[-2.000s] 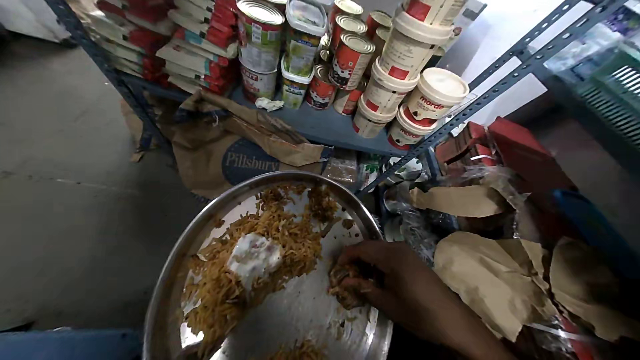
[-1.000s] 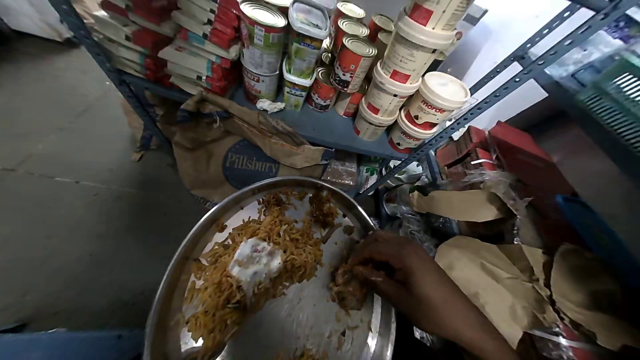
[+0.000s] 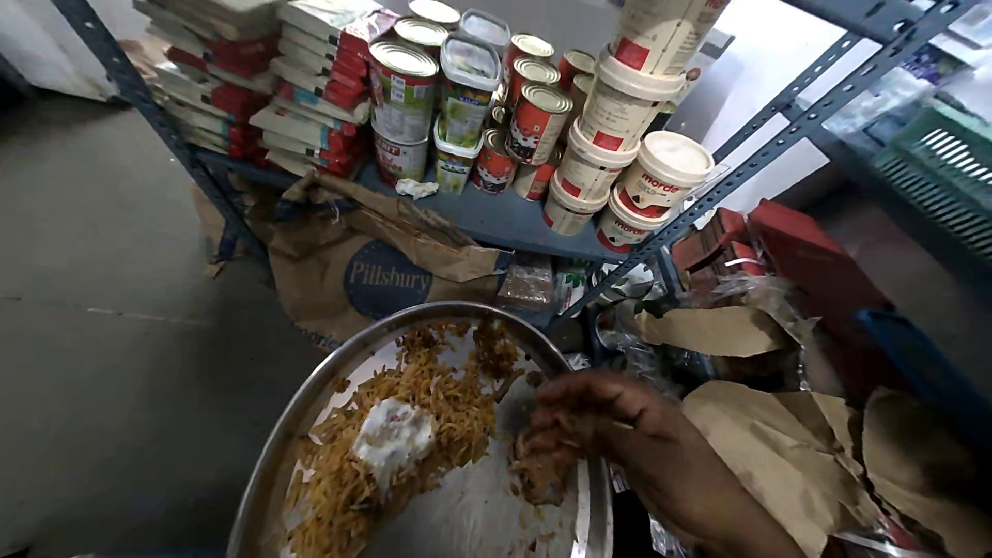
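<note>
A round steel plate (image 3: 263,473) bears orange-brown cooked rice (image 3: 457,411) with a white, creamy dollop (image 3: 394,442) on it. At the plate's right side lies a piece of cooked meat (image 3: 542,473). My right hand (image 3: 628,434) reaches in over the right rim, its fingertips on the meat and pinched around part of it. Darker bits of food lie near the far rim. My left hand is out of view.
Beyond the plate stands a metal shelf (image 3: 496,221) with cans (image 3: 539,120), plastic tubs (image 3: 593,159) and stacked packets (image 3: 310,101). A brown paper sack (image 3: 310,263) lies below it. Torn brown paper (image 3: 767,457), plastic wrap and red boxes (image 3: 814,263) are at the right.
My right hand stays at the meat on the plate's right side; its fingers have shifted slightly and the wrist is turned differently.
</note>
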